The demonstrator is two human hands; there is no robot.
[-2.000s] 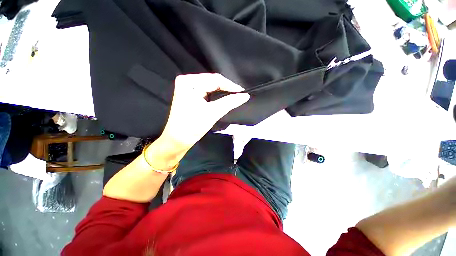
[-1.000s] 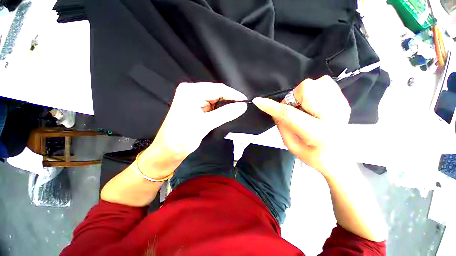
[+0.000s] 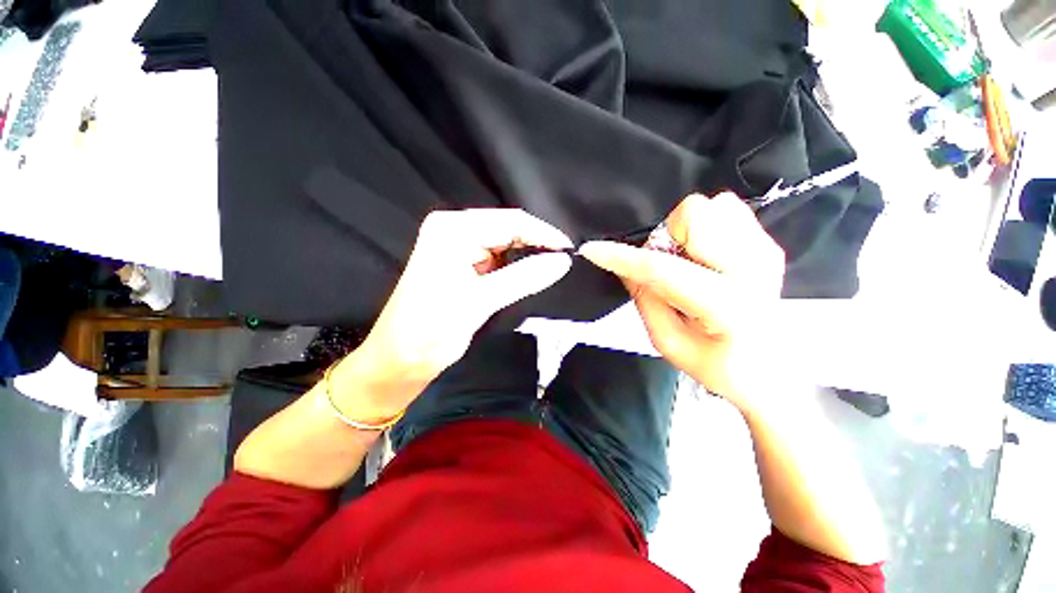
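A large black garment point(image 3: 347, 151) lies in folds over the white table and hangs over its near edge. My left hand point(image 3: 457, 290) pinches the garment's folded edge between thumb and fingertips. My right hand point(image 3: 712, 290) has its fingertips together at the same spot, almost touching the left fingertips. A small pale metal glint shows on a right-hand finger. No needle or thread can be made out. A white strip point(image 3: 816, 181) lies on the black cloth to the right of my right hand.
A green box point(image 3: 932, 44), an orange-handled tool point(image 3: 996, 119) and small dark and blue bits point(image 3: 952, 133) lie at the upper right. Black shaped pieces point(image 3: 1025, 232) and a blue speckled thing point(image 3: 1033, 390) are at the right edge. A wooden stool point(image 3: 156, 353) stands at lower left.
My right hand has come in from the lower right to meet my left fingertips at the folded edge. My left hand still pinches the cloth. The view has shifted slightly.
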